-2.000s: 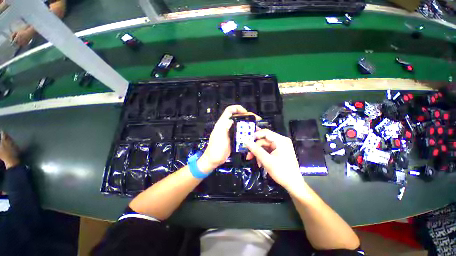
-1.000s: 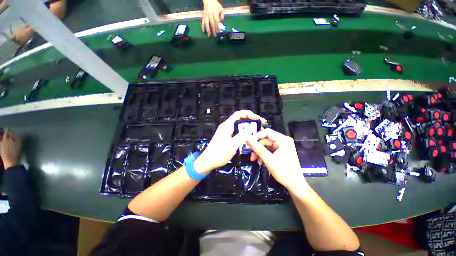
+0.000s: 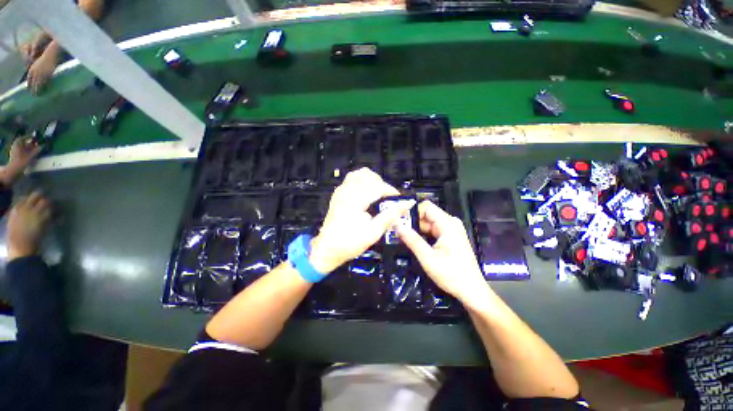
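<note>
A small black unit with a pale face [image 3: 396, 215] is held between both hands above the black pocketed tray. My left hand [image 3: 354, 218] holds it from the left, its thumb lying over the pale face and hiding part of it. My right hand [image 3: 438, 245] is at the unit's lower right, thumb and fingers pinched on its edge; what else they grip is too small to tell. The tray [image 3: 237, 207] lies on the bench under my hands, its pockets shiny and partly hidden by my forearms.
A dark glossy rectangle [image 3: 498, 234] lies right of the tray. Beyond it is a heap of pale pieces and red-dotted black parts [image 3: 599, 221]. A green conveyor [image 3: 450, 80] with scattered units runs behind. A white post [image 3: 133, 80] stands left; another person's hands [image 3: 29, 221] are at far left.
My left thumb has moved across the unit's pale face, and the unit is more covered. Conveyor units have shifted left. The hand over the conveyor is gone; more hands show at far left.
</note>
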